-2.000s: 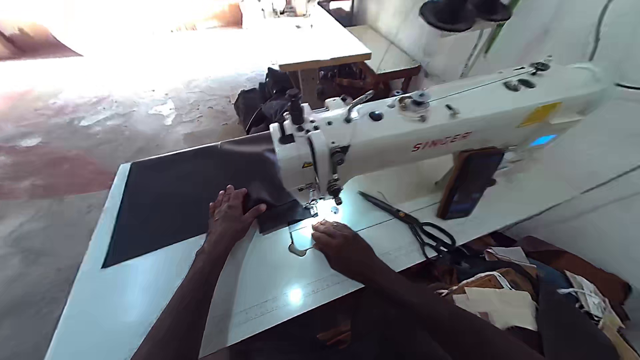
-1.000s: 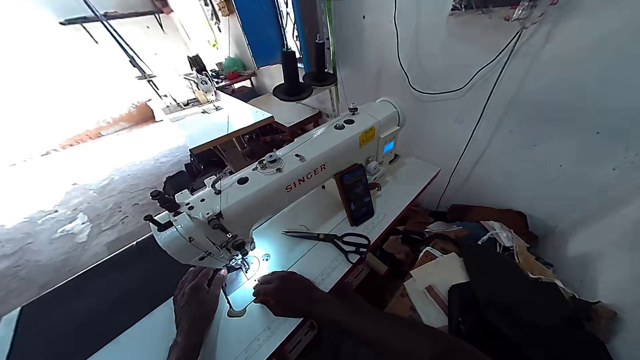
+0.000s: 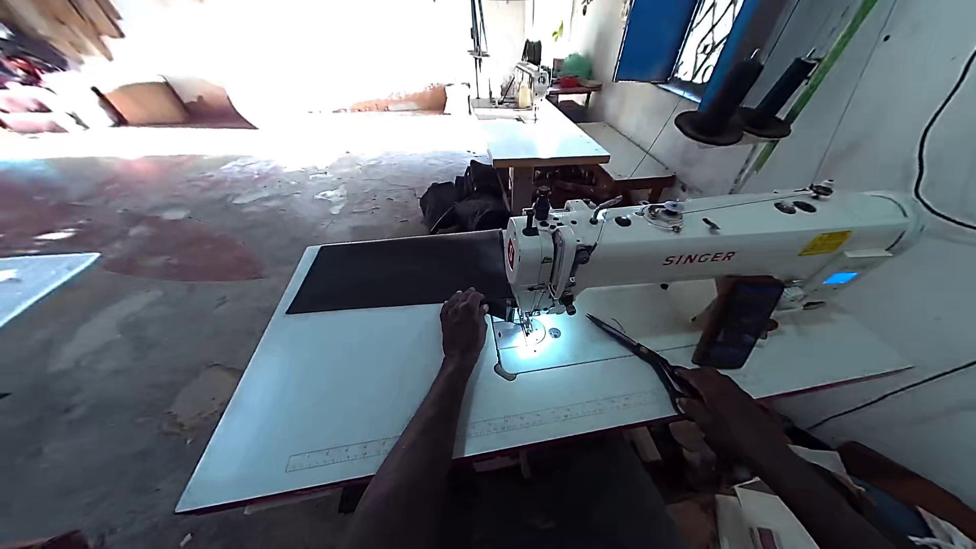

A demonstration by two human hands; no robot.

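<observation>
A white Singer sewing machine stands on a white table, its lamp lighting the needle plate. Dark sheet material lies flat on the table left of the machine head, one end close to the presser foot. My left hand rests at the near edge of that material, just left of the needle. To the right, my right hand is on the handles of black scissors, whose blades lie on the table and point toward the needle. How far its fingers go through the handle loops is hidden.
A phone leans against the machine below its arm. Two dark thread cones stand behind it. Paper or card pieces lie low at the right. Farther off are a second sewing table and a dark bundle on the floor.
My right hand has moved from beside the needle plate to the scissors at the right. My left hand has shifted back from the needle area to the dark material. The view has swung.
</observation>
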